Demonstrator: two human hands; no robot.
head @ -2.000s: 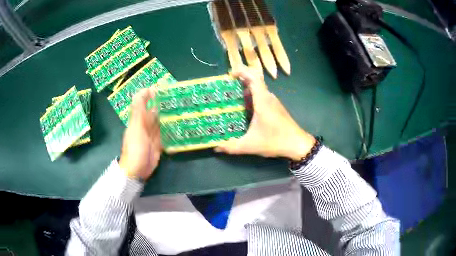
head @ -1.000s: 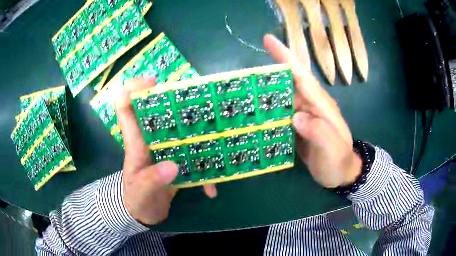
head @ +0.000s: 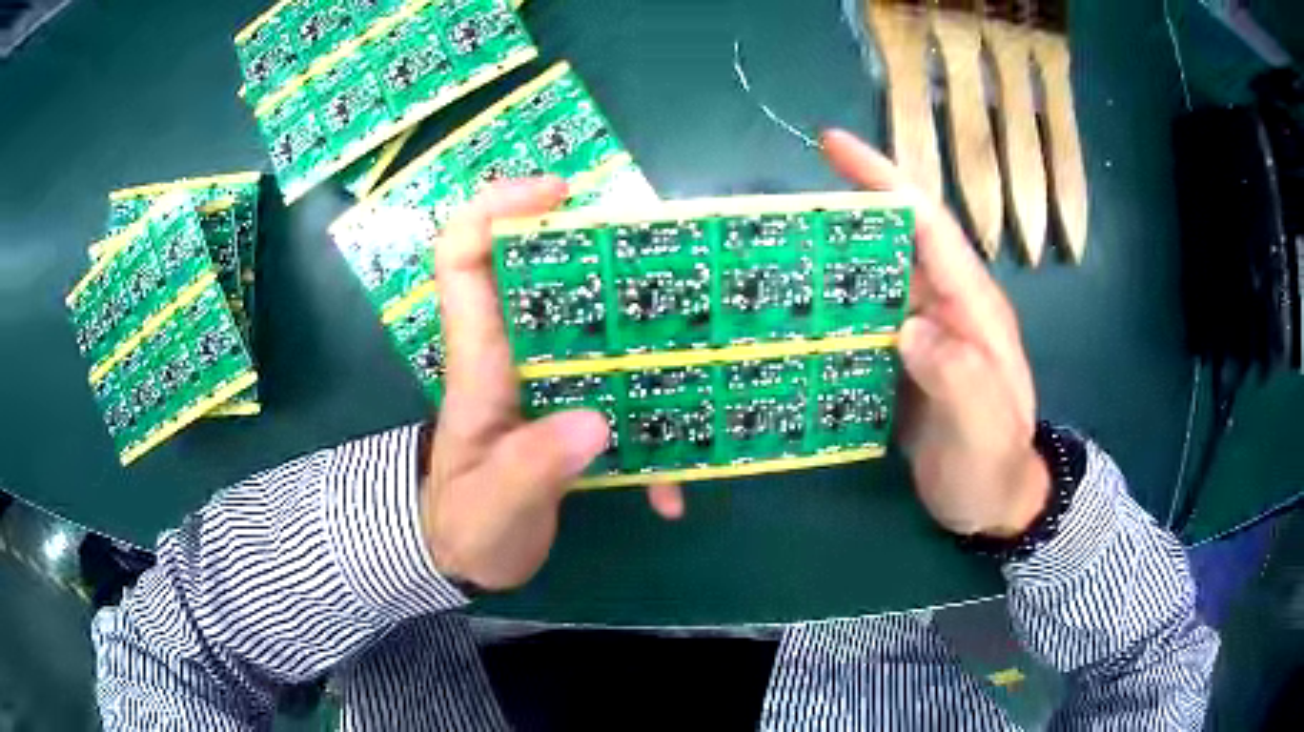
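Observation:
A green PCB panel [head: 715, 343] with yellow rails along its long edges and centre is held up above the mat, its component side facing me. My left hand [head: 501, 415] grips its left end, thumb on the front face and a fingertip showing below the lower edge. My right hand [head: 965, 358] holds the right end, with the thumb at the edge and the fingers along and behind it. Whether more panels lie behind this one is hidden.
Loose PCB panels lie fanned at upper left [head: 386, 72], behind my left hand [head: 486, 172], and at far left [head: 157, 329]. Wooden-handled brushes [head: 987, 129] lie at upper right. A thin solder wire [head: 765, 107] lies on the green mat [head: 772, 558]. A black unit [head: 1237, 236] stands far right.
Since two seconds ago the held panel has come closer to the camera and its face shows more clearly. Since one second ago the view has shifted; both hands still hold the panel.

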